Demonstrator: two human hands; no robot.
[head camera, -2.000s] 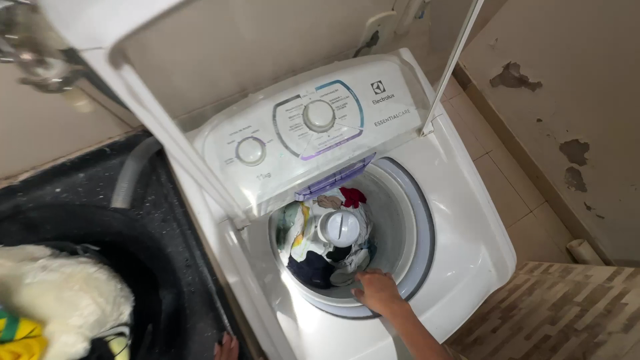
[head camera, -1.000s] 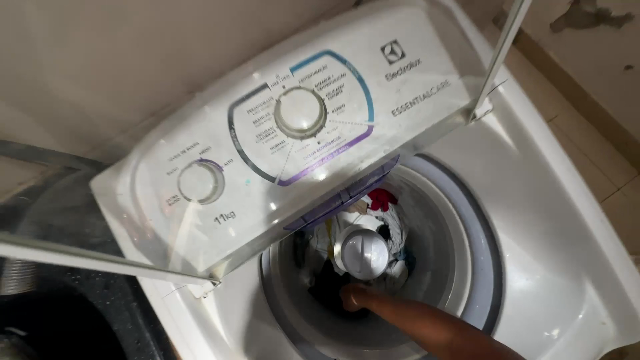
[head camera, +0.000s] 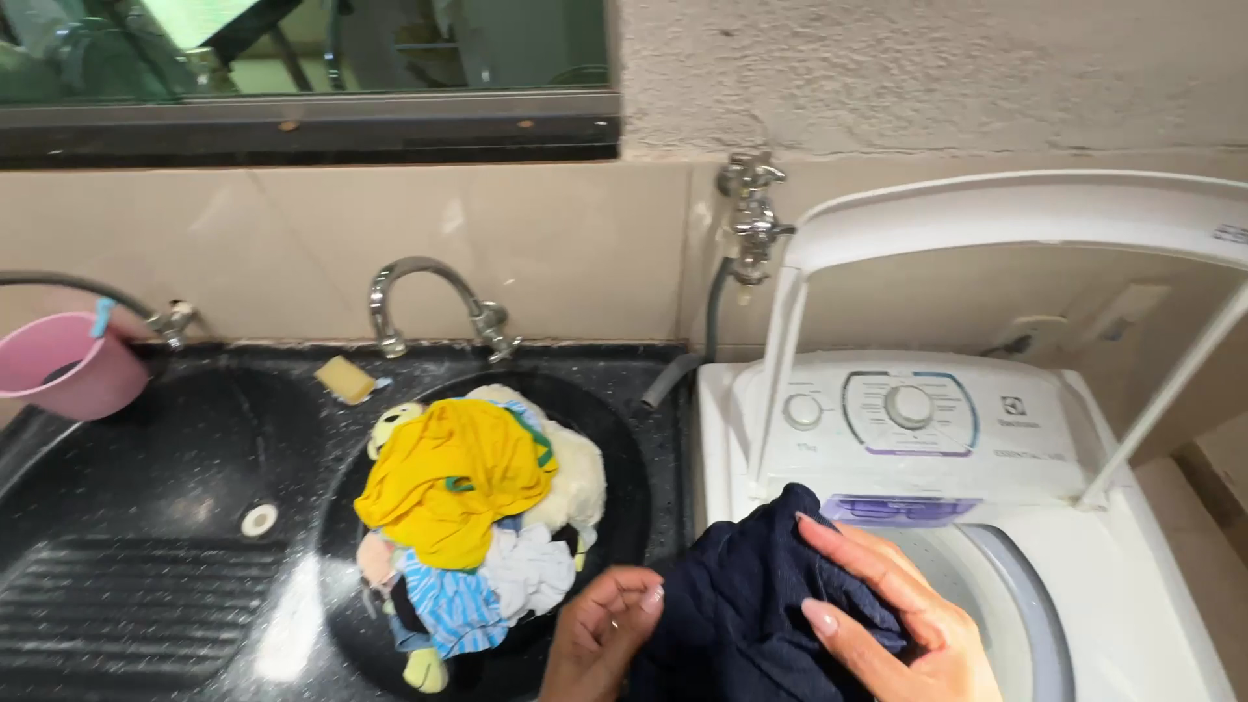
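A bundled dark navy garment (head camera: 751, 604) is held up at the lower middle, partly in front of the open top-loading washing machine (head camera: 1121, 585). My right hand (head camera: 897, 614) grips its right side, thumb and fingers pressed into the cloth. My left hand (head camera: 609, 624) is at its left edge, thumb and forefinger together; whether it pinches cloth cannot be told. To the left, a black basin (head camera: 624, 468) bears a pile with a yellow shirt (head camera: 458, 478), a blue striped cloth (head camera: 458, 600), a white cloth (head camera: 531, 570) and a cream plush toy (head camera: 575, 473). The garment hides part of the drum.
The raised lid (head camera: 1014, 219) stands over the machine. Behind the basin are a curved faucet (head camera: 419, 273) and a yellow sponge (head camera: 346, 378). A pink bucket (head camera: 88, 370) sits at the far left beside a ribbed washboard (head camera: 127, 604). Wall taps (head camera: 756, 219) and a grey hose (head camera: 673, 380) are between.
One hand was down in the drum among clothes; now both hands are above the machine's front left with the navy garment. The view has swung left and up.
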